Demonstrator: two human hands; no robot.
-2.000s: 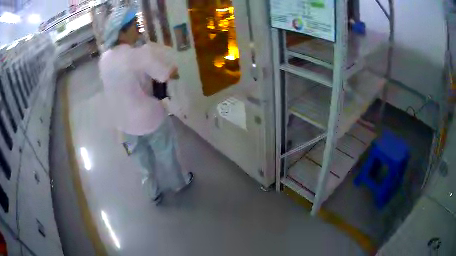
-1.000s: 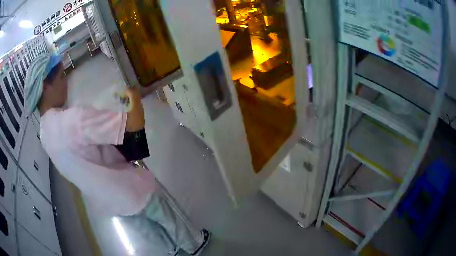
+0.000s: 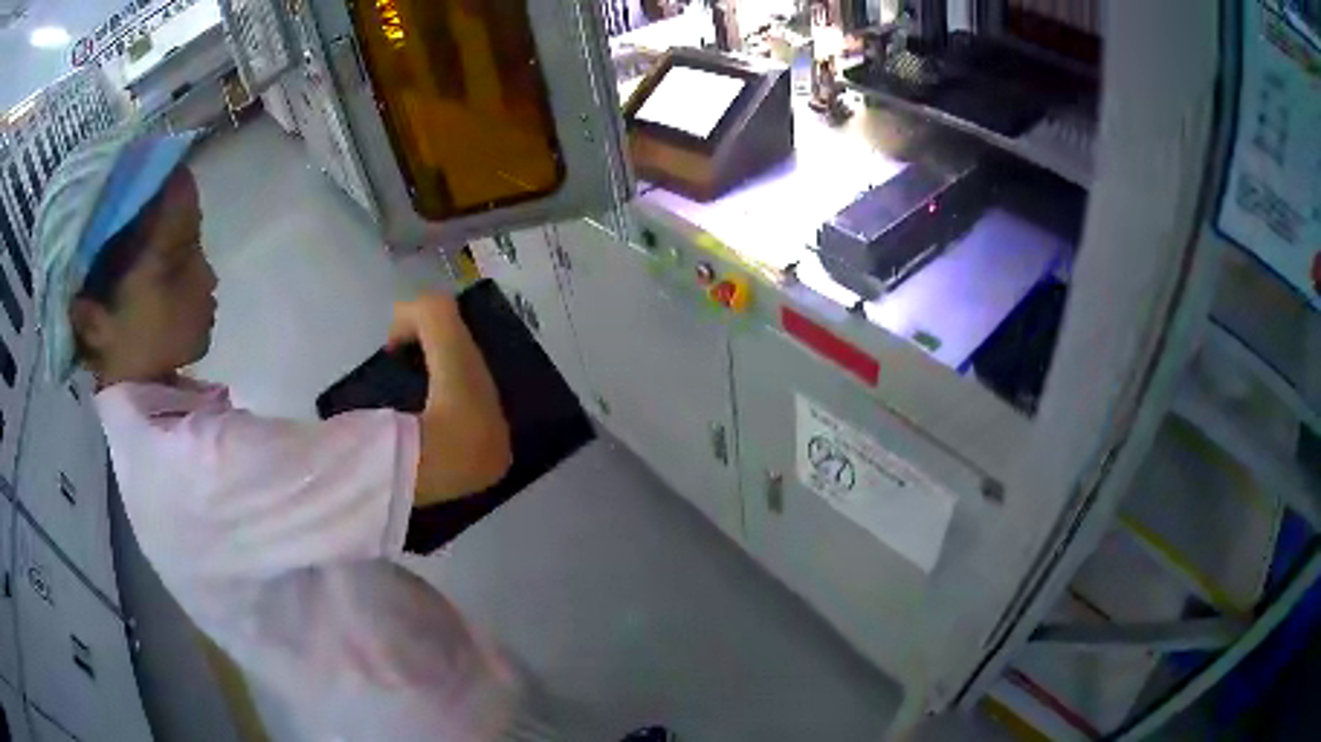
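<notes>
Neither of my hands is in view. Nearest in front of me on the left, a person in a pale pink shirt and a striped cap holds a black tray against the body, partly hidden by the forearm. In front stands a white machine with its cabinet door open; the door has an amber window. Inside, on the lit deck, are a tilted touchscreen, a dark rectangular block and a black tray-like part at the back.
A yellow-ringed emergency stop and a red label are on the machine's front edge. A sheet marked 27 is on its lower panel. A metal frame with yellow-edged steps stands at right. White cabinets line the left.
The machine's amber-windowed doors have opened, showing the lit inside. I am closer to the machine. The person is nearer, and the black tray shows more fully.
</notes>
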